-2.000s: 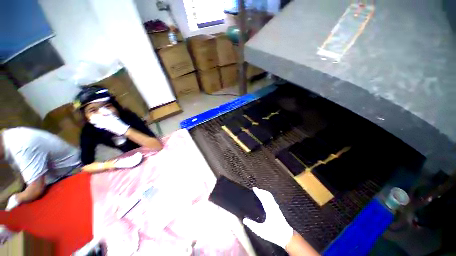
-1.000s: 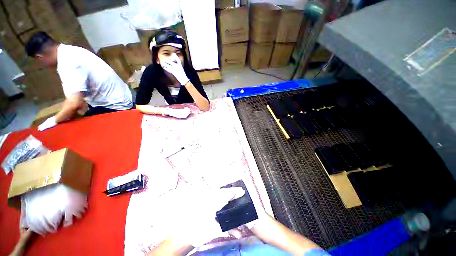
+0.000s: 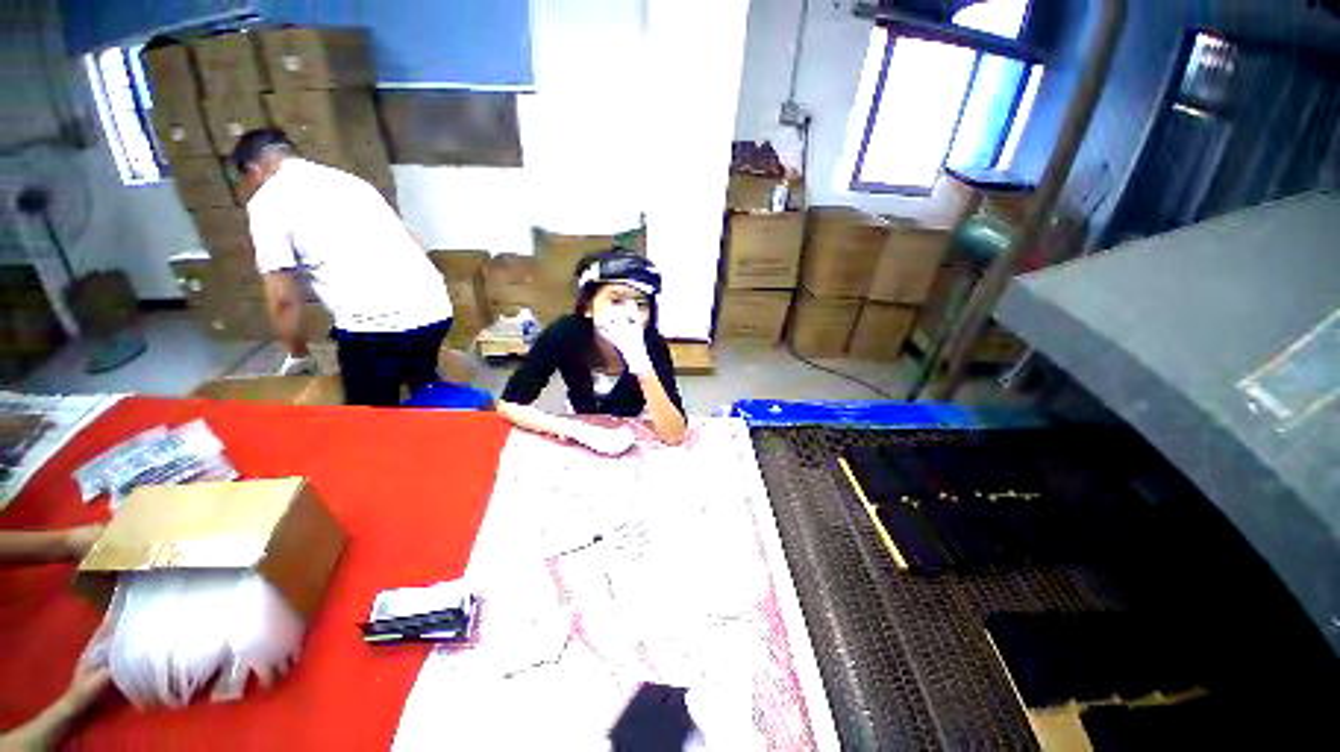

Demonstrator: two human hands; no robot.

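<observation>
A black case (image 3: 651, 718) shows at the bottom edge of the view, over the near end of the pink-and-white table covering (image 3: 588, 588). Its lower part is cut off. A small pale patch touches its right side and may be part of my gloved right hand, but it is too small and washed out to read its grip. My left hand is not visible. More black cases (image 3: 941, 507) lie in rows on tan cardboard (image 3: 1061, 727) on the mesh belt (image 3: 882, 632) to the right.
A carton (image 3: 221, 522) spilling white bags (image 3: 199, 632) stands on the red tablecloth (image 3: 397, 441), with another person's hands at it. A bagged black piece (image 3: 422, 614) lies nearby. One person sits across the table, another bends behind. A grey hood (image 3: 1176, 309) overhangs the belt.
The view has tilted up and turned left from the belt. The black case, first over the belt's edge, then over the pink covering by my gloved hands, now shows at the bottom edge.
</observation>
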